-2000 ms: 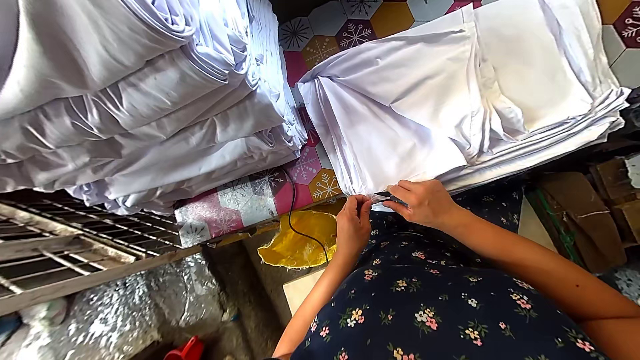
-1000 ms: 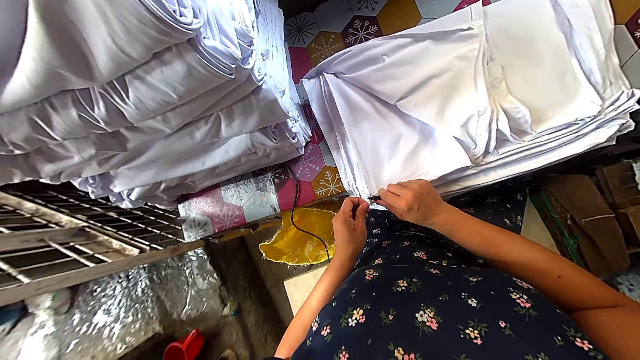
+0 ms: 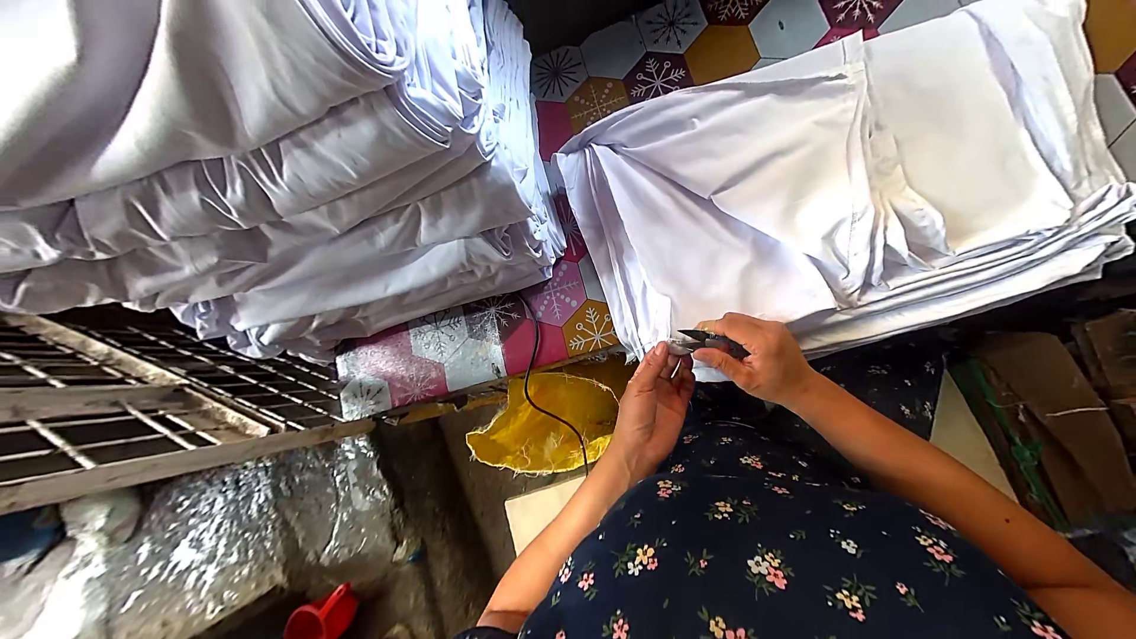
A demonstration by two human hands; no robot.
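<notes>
White fabric pieces lie in a layered pile on a table covered in hexagon and snowflake print. At the pile's near left corner, my left hand pinches the edge of the top white cloth between thumb and fingers. My right hand grips small dark thread snips, their blades pointing left over that edge, close to my left fingertips. Whether the blades touch the cloth cannot be told. At the left stands a tall stack of folded white fabric.
A metal grid rack with a wooden frame is at the left. A yellow cloth hangs below the table edge, with a black cable crossing it. A red plastic dipper is on the floor. Cardboard stands at the right.
The snips now show more clearly, with their blades over the cloth edge. Both hands have stayed at the same corner of the pile.
</notes>
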